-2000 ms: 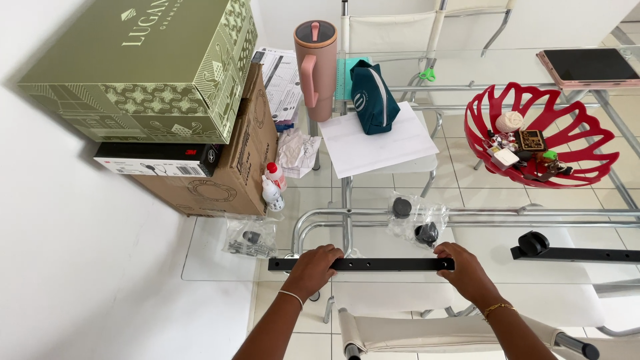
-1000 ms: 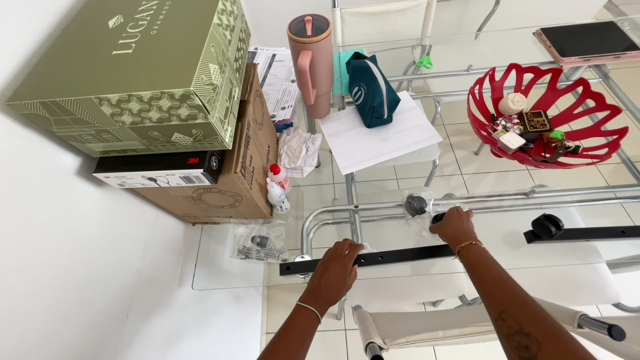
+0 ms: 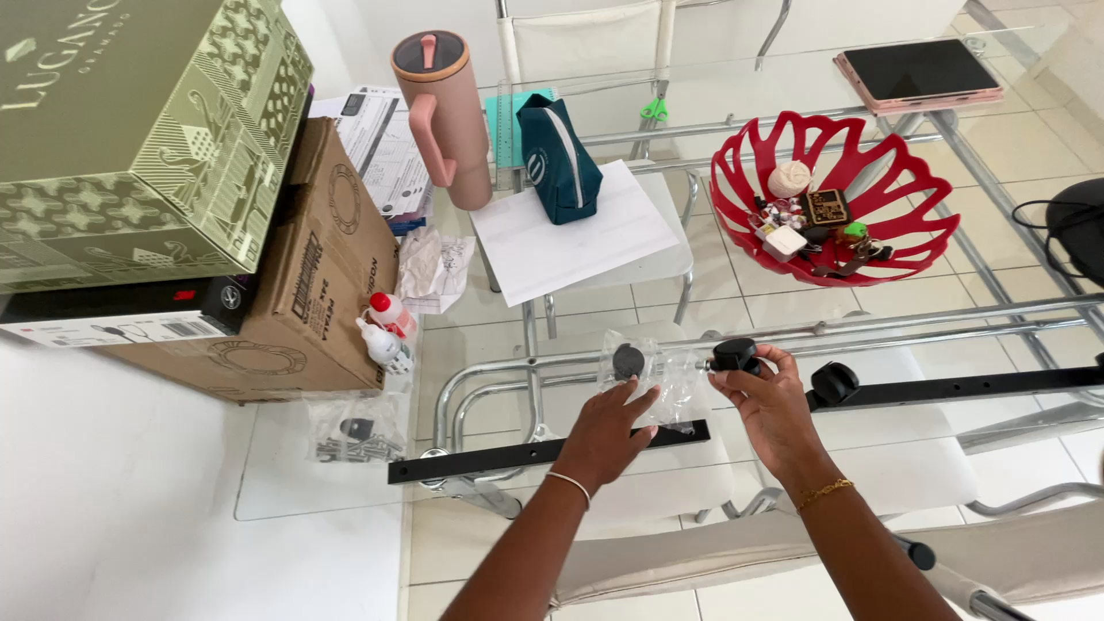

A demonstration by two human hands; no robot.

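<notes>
My right hand (image 3: 763, 401) holds a black caster wheel (image 3: 736, 354) by its body, its metal stem pointing left, above the glass table. Near it, my left hand (image 3: 608, 431) has its fingers spread over a black metal bar (image 3: 509, 457), fingertips at a clear plastic bag (image 3: 677, 392). Inside the bag's left part lies another black caster (image 3: 629, 360). To the right, a second black bar (image 3: 966, 387) has a caster (image 3: 834, 382) at its left end. A clear bag of metal hardware (image 3: 355, 438) rests at the table's left.
A red openwork bowl (image 3: 750, 233) holds small items. Beyond are a pink tumbler (image 3: 453, 129), a teal pouch (image 3: 561, 164), white paper (image 3: 517, 267) and a tablet (image 3: 918, 73). Stacked boxes (image 3: 319, 285) and small bottles (image 3: 385, 341) stand left. A chair back (image 3: 1009, 548) borders the near side.
My right hand has gone from the bar's right end to the bag and now holds a caster up. My left hand has moved off its earlier hold on the bar toward the bag.
</notes>
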